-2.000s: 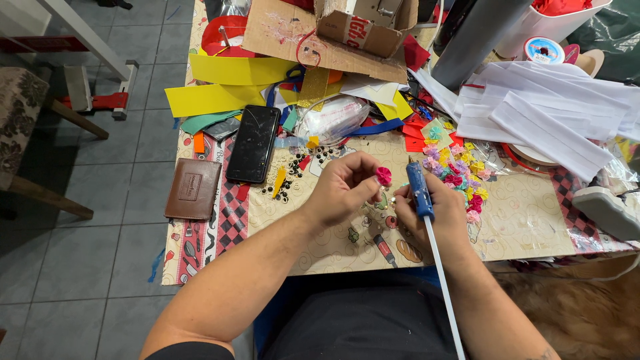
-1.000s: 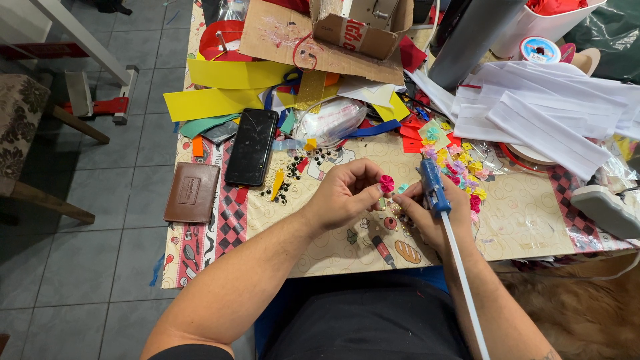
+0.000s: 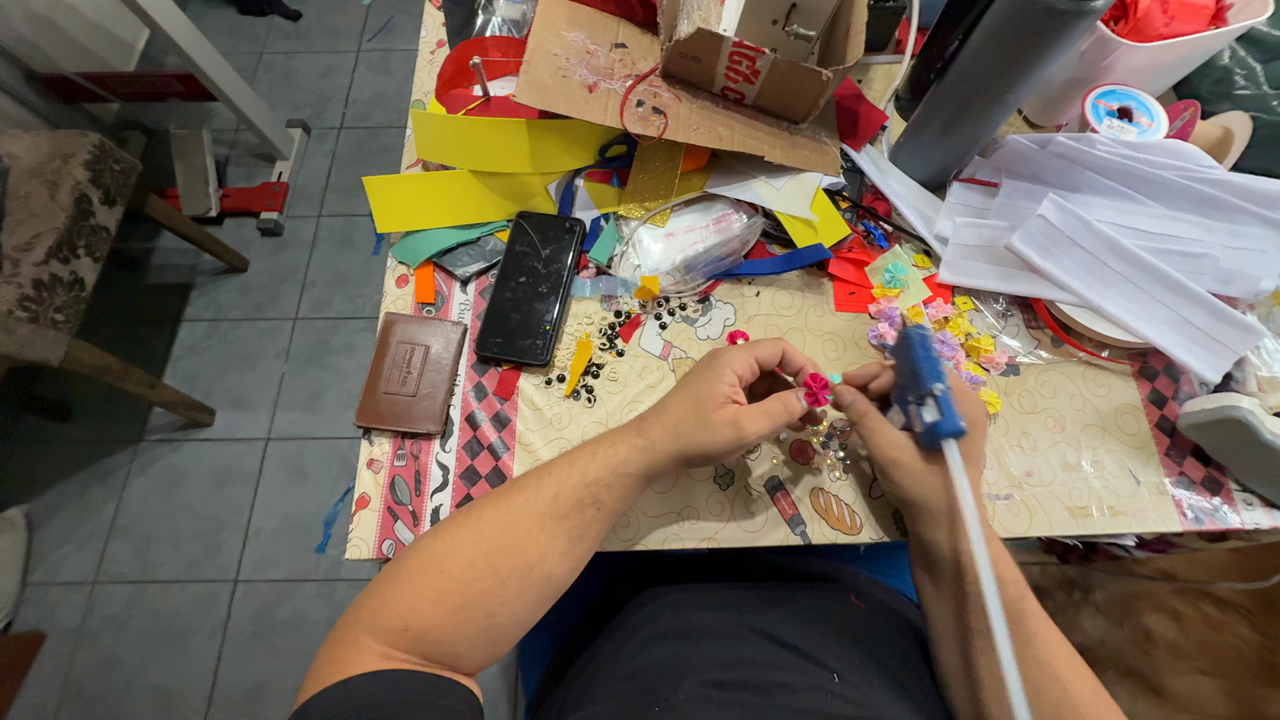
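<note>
Between finger and thumb of my left hand (image 3: 735, 405) is a magenta fabric flower (image 3: 817, 390). The fingertips of my right hand (image 3: 910, 430) meet it on its right side, beside a small mint-green piece (image 3: 835, 381). A blue hot glue gun (image 3: 926, 385) rests in my right hand, its white cord running down over the forearm. Clear and shiny beads (image 3: 832, 445) lie just below my fingers. Another magenta flower (image 3: 737, 337) is on the tablecloth above my left hand. Small pastel and yellow fabric flowers (image 3: 945, 335) form a pile beyond my right hand.
Black beads (image 3: 590, 372), a cracked smartphone (image 3: 531, 288) and a brown leather wallet (image 3: 411, 373) lie at the left. Yellow sheets (image 3: 510, 143) and a cardboard box (image 3: 765, 60) stand behind. Folded white fabric (image 3: 1120, 225) and a ribbon spool (image 3: 1125, 112) are at the right.
The glue gun has tilted in my right hand, and my right fingertips have come up to the magenta flower. A magenta flower now shows on the tablecloth above my left hand.
</note>
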